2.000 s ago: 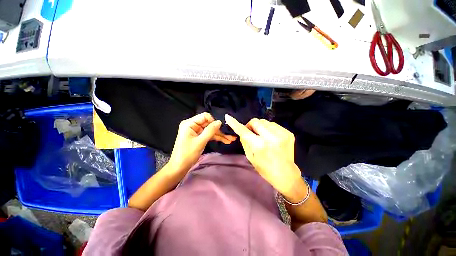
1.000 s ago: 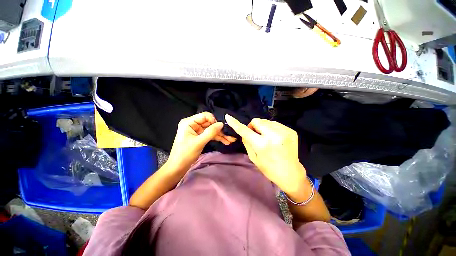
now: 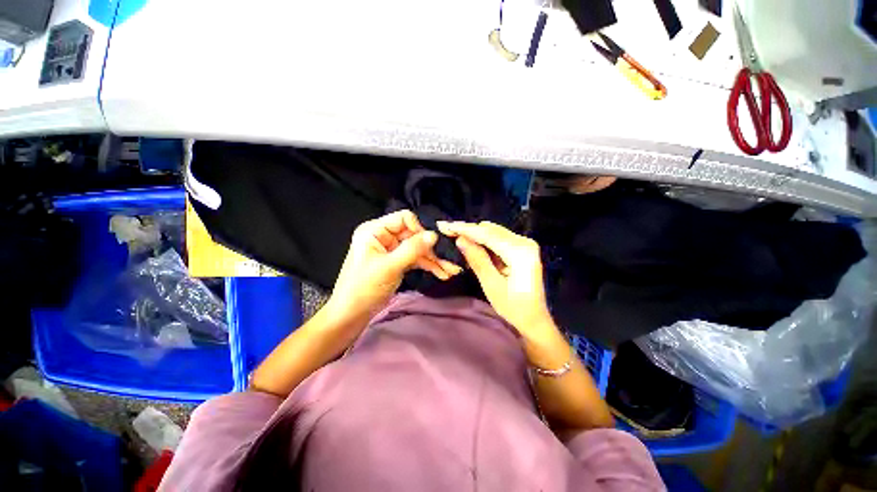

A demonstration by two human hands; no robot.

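A black garment (image 3: 288, 207) lies over my lap under the table's front edge and spreads out to both sides. My left hand (image 3: 389, 252) pinches a small bunched dark part of it between thumb and fingers. My right hand (image 3: 495, 264) is just beside it, its thumb and index finger closed together at the same part of the cloth. The fingertips of both hands nearly meet. Any thread between them is too small to tell.
On the white table (image 3: 288, 77) lie red-handled scissors (image 3: 760, 110), orange-yellow snips (image 3: 630, 67), a tan card (image 3: 704, 40) and black pieces (image 3: 588, 13). Blue bins (image 3: 135, 384) with clear plastic bags (image 3: 760, 365) stand below. A yellow board (image 3: 226, 258) is under the cloth at left.
My right hand has turned and moved slightly left, its fingers now bent in with the thumb at the cloth. My left hand keeps its pinch. The view has shifted slightly.
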